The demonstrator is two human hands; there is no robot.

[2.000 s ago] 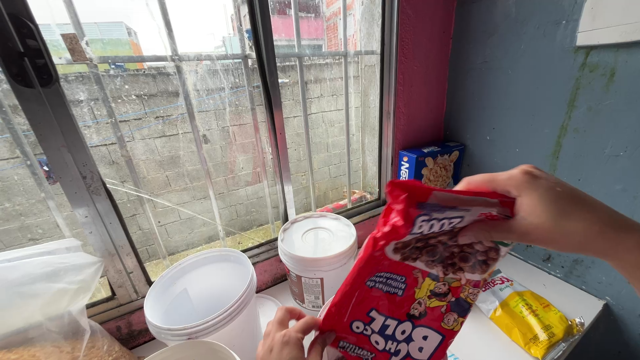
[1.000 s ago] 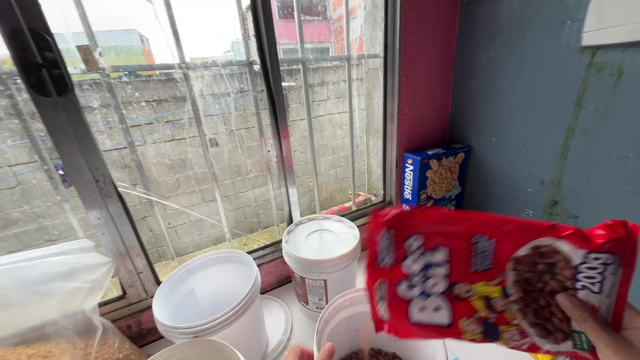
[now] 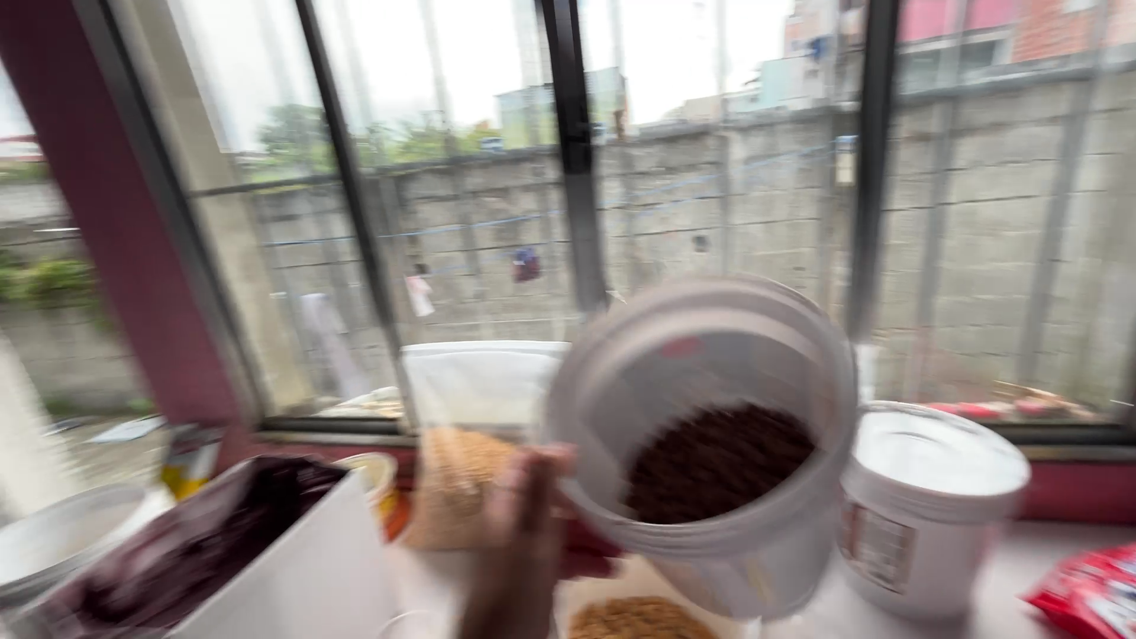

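Note:
A white plastic bucket (image 3: 710, 568) is off the counter, tilted with its mouth toward me, dark chocolate cereal (image 3: 719, 461) lying in it. Blurred by motion, my left hand (image 3: 524, 532) grips the bucket at its left side. My right hand is not visible. Below the bucket, a container of tan cereal (image 3: 639, 617) shows partly at the bottom edge. The red cereal packet (image 3: 1092, 595) lies on the counter at the far right, cut off by the frame.
A lidded white tub (image 3: 932, 515) stands right of the bucket. Behind my hand is a clear bag of tan grains (image 3: 470, 470). A white box (image 3: 302, 568) with dark purple contents and a pale bucket (image 3: 71, 532) stand at left. The barred window (image 3: 577, 177) is behind.
The bucket with the chocolate cereal has been lifted and tilted. The red packet, earlier in my right hand, now lies on the counter. The view has swung left.

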